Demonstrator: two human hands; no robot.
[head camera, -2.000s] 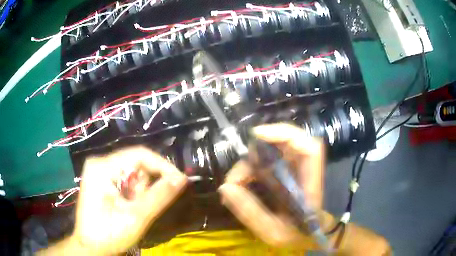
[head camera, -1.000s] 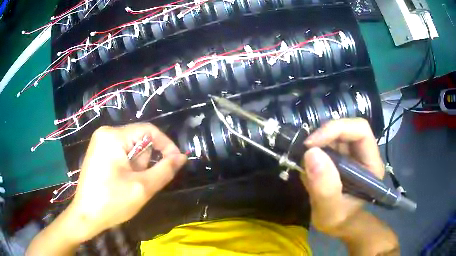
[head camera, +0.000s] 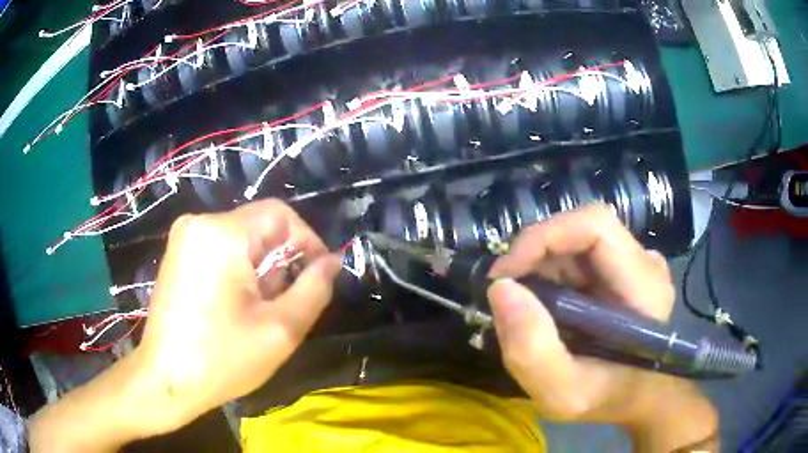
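Observation:
My right hand (head camera: 576, 310) holds the dark handle of the soldering iron (head camera: 611, 326). Its tip and the bent solder feed tube (head camera: 425, 294) meet at a terminal (head camera: 357, 255) on a round component in the front row. My left hand (head camera: 239, 301) pinches lead wires (head camera: 282, 259) between thumb and fingertips, just left of the tip. A short red wire end reaches from the fingertips to that terminal. Whether it touches cannot be told. The black holding tray (head camera: 532, 150) bears rows of round components. Red and white wires (head camera: 301, 128) lie across the rows behind.
A pale metal box (head camera: 728, 53) stands at the back right on the green mat (head camera: 53, 195), with black cables (head camera: 709, 265) running down the right side. A small dark dish is beside it. Wires with white plugs hang over the tray's left edge. Yellow clothing (head camera: 390, 420) is at the bottom.
The iron has swung away to the right and come back down to the terminal beside my left fingertips. The left hand stays pinching wires. The tray has shifted slightly in view.

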